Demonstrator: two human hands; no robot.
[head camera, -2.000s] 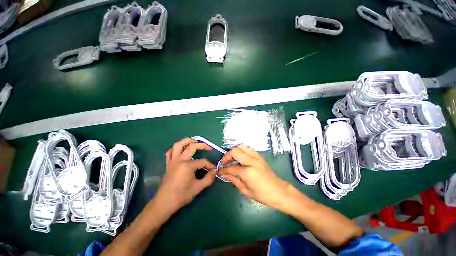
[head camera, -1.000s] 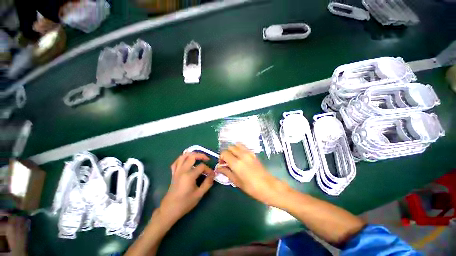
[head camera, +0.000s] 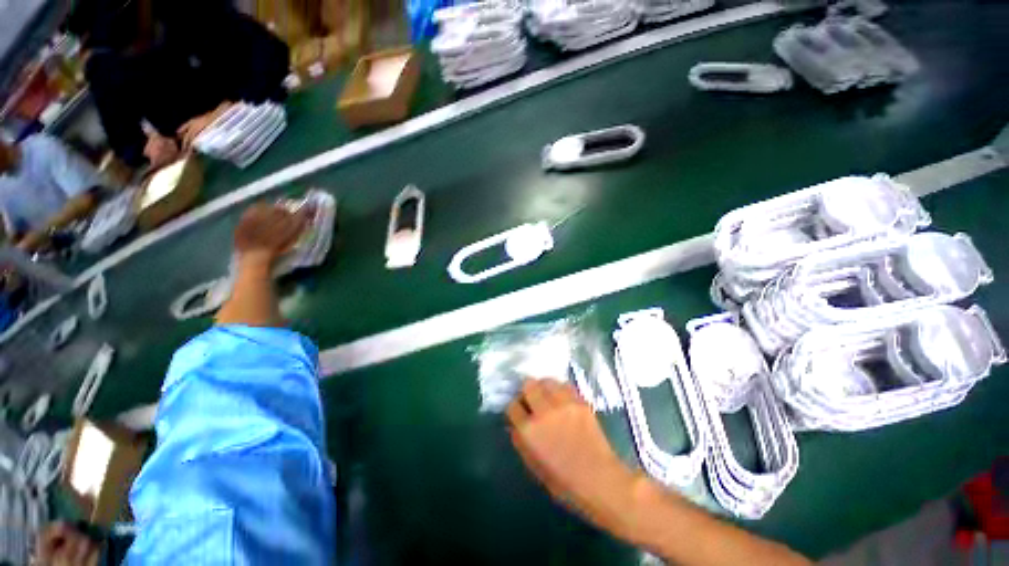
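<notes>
My left hand (head camera: 269, 234) is stretched over the green belt, at the grouped white plastic frames (head camera: 315, 227). It covers part of them, and its grip is unclear. My right hand (head camera: 559, 437) has curled fingers at the near edge of the pile of thin pins (head camera: 526, 359); whether it holds a pin cannot be told. A single white frame (head camera: 501, 252) lies on the belt beyond the white strip. Two narrow rows of overlapping frames (head camera: 664, 398) lie right of the pins. My left sleeve covers the near left area.
Thick stacks of nested frames (head camera: 885, 359) stand at the right. The white strip (head camera: 426, 329) divides bench and belt. More single frames (head camera: 594, 147) lie on the belt. An open cardboard box (head camera: 100, 470) is at lower left. People sit across the line, beside another box (head camera: 378, 88).
My left hand has left the held frame and reached up-left across the strip. A single frame now lies on the belt near the strip. My right hand is beside the pins. The view has shifted.
</notes>
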